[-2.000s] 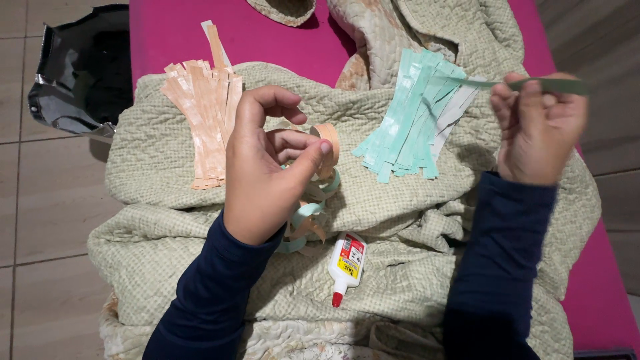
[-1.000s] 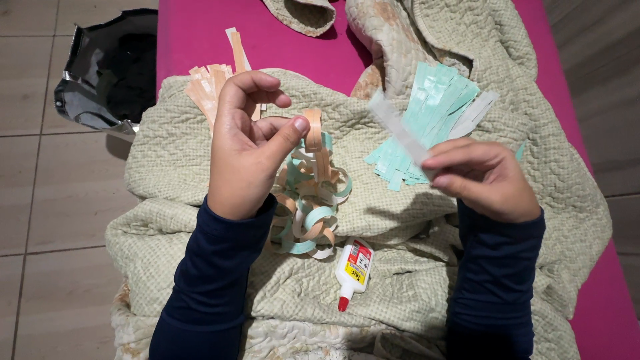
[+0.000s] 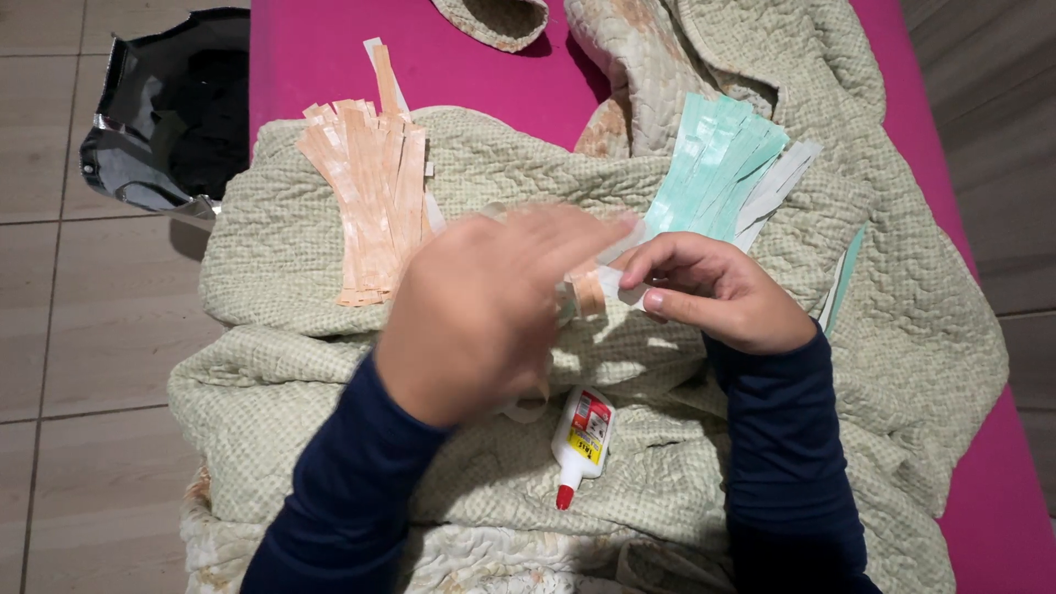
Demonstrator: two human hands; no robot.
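My left hand (image 3: 495, 305) is blurred, its fingers stretched over a paper chain that it mostly hides; whether it grips the chain cannot be told. Between thumb and fingers, my right hand (image 3: 718, 289) pinches a pale paper strip (image 3: 615, 285) beside an orange paper link (image 3: 588, 290). A white glue bottle (image 3: 584, 433) with a red cap lies below the hands, cap toward me. Orange paper strips (image 3: 371, 198) are heaped at the left, and mint green paper strips (image 3: 714, 173) lie beyond my right hand, with whitish strips (image 3: 775, 186) beside them.
A crumpled green quilt (image 3: 272, 388) lies over a bright pink surface (image 3: 330, 49). One green and white strip (image 3: 843, 280) rests on the quilt right of my right hand. An open black bag with a silvery edge (image 3: 136, 161) stands at the left over the tiled floor (image 3: 107, 487).
My right hand has brought the strip leftward to the orange link. My left hand, which held up the link at the chain's top, has turned and now covers most of the chain.
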